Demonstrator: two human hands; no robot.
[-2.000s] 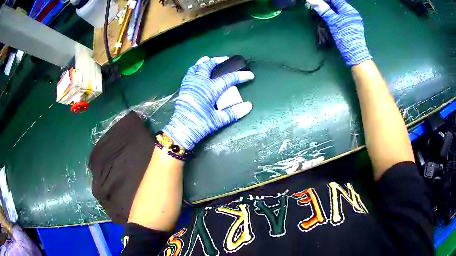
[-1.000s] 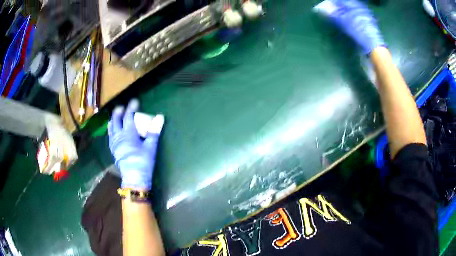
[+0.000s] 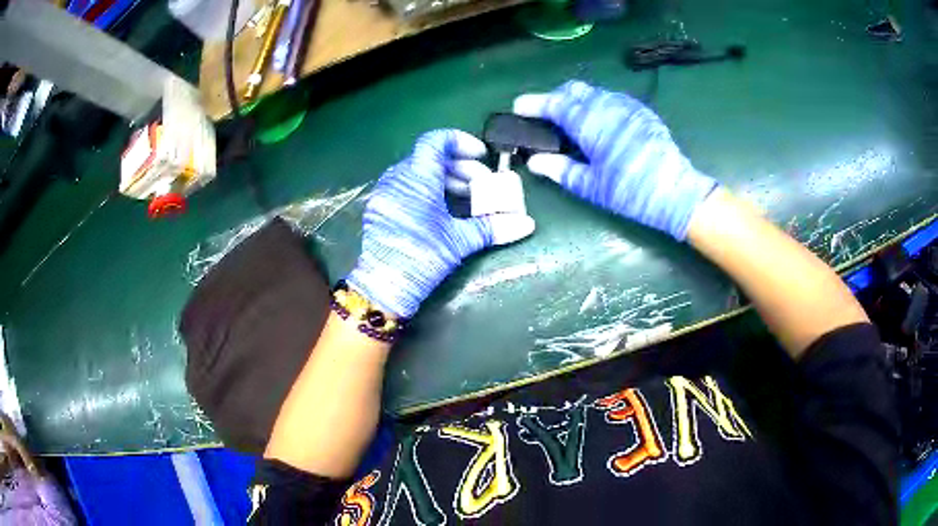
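A black power adapter (image 3: 522,133) is held between my two hands above the green bench. My right hand (image 3: 627,159), in a blue-white mottled glove, grips its right end between thumb and fingers. My left hand (image 3: 422,216), gloved the same way, touches its left end with a fingertip and holds a white cloth or pad (image 3: 497,193) against the palm and thumb, just below the adapter. A bundled black cable (image 3: 681,55) lies on the bench behind my right hand. Whether it joins the adapter is hidden.
A dark brown cloth (image 3: 257,334) lies beside my left forearm. A small white box (image 3: 170,154) with a red round part stands at the left. Pens (image 3: 278,46) lie on cardboard (image 3: 350,36) at the far side. Clear film (image 3: 612,334) lies near the bench edge. Black items sit at the lower right.
My right hand has come from the far right to the centre and now grips a black adapter. My left hand, which was empty of an adapter a second ago, is now beside it with the white pad.
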